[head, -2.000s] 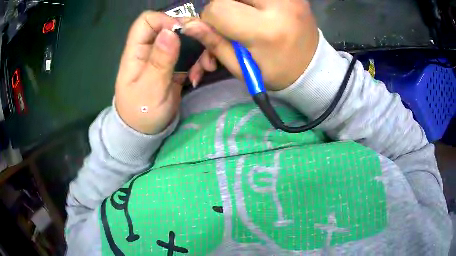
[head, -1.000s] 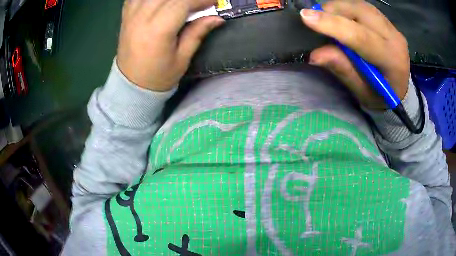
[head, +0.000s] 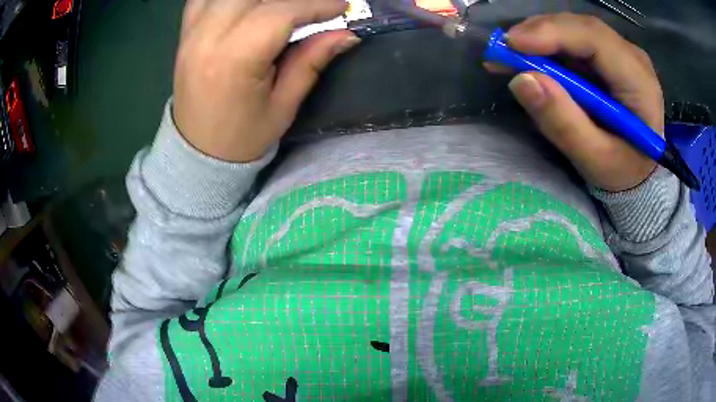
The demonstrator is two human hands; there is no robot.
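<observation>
My left hand (head: 243,74) is at the top left of centre, its thumb and fingers closed on a small white flat piece, likely the LCD screen module (head: 314,28), at the left end of the phone circuit board (head: 385,23). The board has an orange-red section and lies at the top edge, partly cut off. My right hand (head: 593,98) holds the blue soldering iron (head: 585,93) like a pen. Its metal collar and shaft point left over the board. The tip is blurred, so I cannot tell whether it touches.
A dark green mat (head: 133,86) lies under the work. Red and black items, one a red-handled tool (head: 17,118), lie at the left edge. Thin silver tweezers (head: 624,11) lie at the top right. A blue plastic stool (head: 697,149) stands at the right edge.
Both hands were close together earlier and are now apart, with the board showing between them. Since the second frame, the iron's shaft has come into view over the board.
</observation>
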